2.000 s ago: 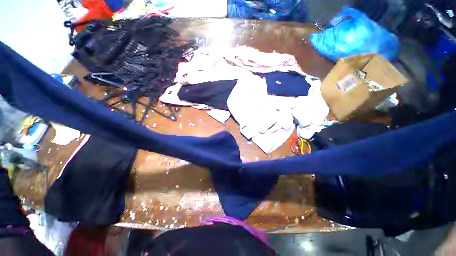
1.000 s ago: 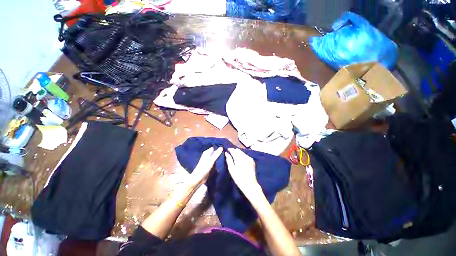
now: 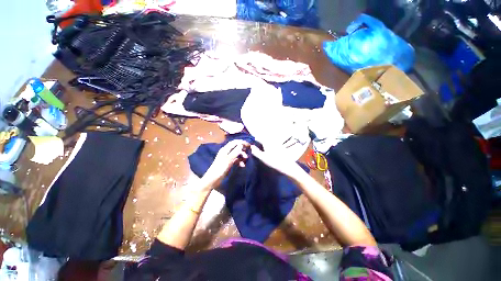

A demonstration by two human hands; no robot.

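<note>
Navy trousers [image 3: 258, 203] lie bunched at the front middle of the table, with part hanging toward my body. My left hand [image 3: 226, 161] and my right hand [image 3: 270, 159] are close together at their upper edge, fingers bent and pinching the cloth. The fingertips of my right hand are partly hidden. A mixed loose garment heap [image 3: 274, 115], white, pink, navy and black, lies just behind my hands.
Left, a folded pile [image 3: 88, 192] with black on top; behind it, black hangers [image 3: 121, 60] and small supplies [image 3: 41, 110]. Right, a dark garment stack [image 3: 384, 186], scissors [image 3: 320, 161], a cardboard box [image 3: 373, 101] and a blue plastic bag [image 3: 371, 46].
The navy trousers were stretched wide across the view, then came down bunched onto the table. Since then both hands have moved slightly up and away from my body, and my right forearm has swung outward.
</note>
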